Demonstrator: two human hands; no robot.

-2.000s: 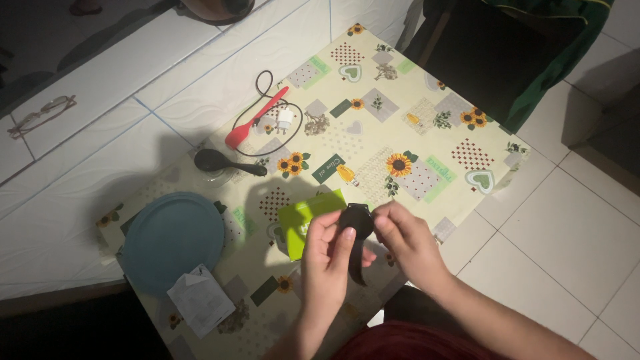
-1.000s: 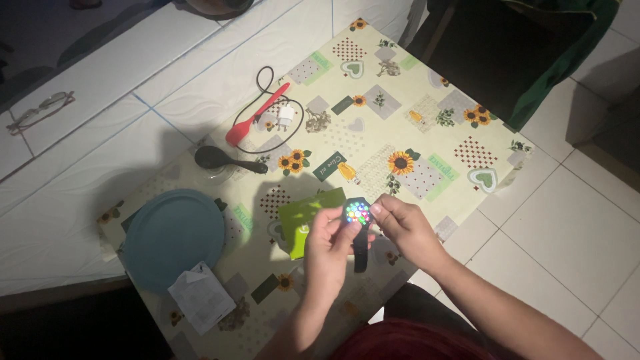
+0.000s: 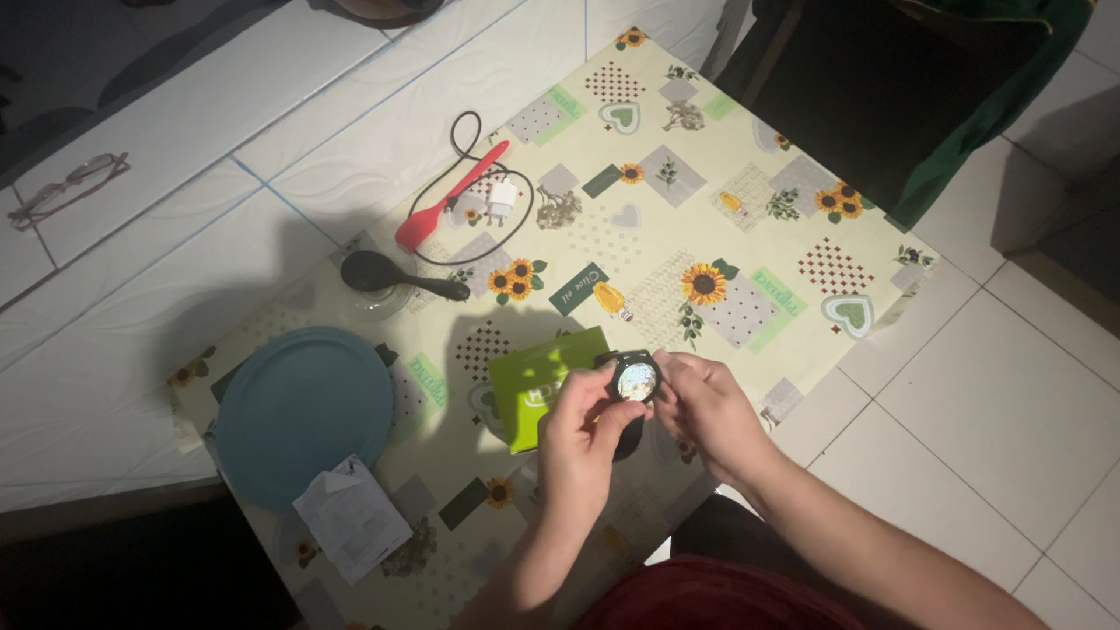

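Note:
A black smartwatch (image 3: pixel 637 381) with a lit round screen is between my two hands, over the near part of the table. My left hand (image 3: pixel 582 437) grips its case by the left edge, thumb below the screen and fingers above. My right hand (image 3: pixel 710 411) has thumb and fingertips at the case's right side; whether they press or pinch it cannot be made out. Part of the dark strap hangs below the case. Behind my left hand lies a bright green box (image 3: pixel 525 385) bearing white writing, partly covered by the hand.
On the flowered tablecloth (image 3: pixel 647 236) lie a blue round lid or plate (image 3: pixel 302 402), folded white papers (image 3: pixel 354 521), a black spoon (image 3: pixel 372 271), a red silicone spatula (image 3: pixel 424 226), a black cable (image 3: pixel 468 261) and a white charger plug (image 3: pixel 501 199). Eyeglasses (image 3: pixel 74 184) rest on the tiled ledge.
The watch screen was dark two seconds ago, then showed coloured dots, and now shows a bright, whitish picture. Both hands have stayed around the watch in nearly the same place.

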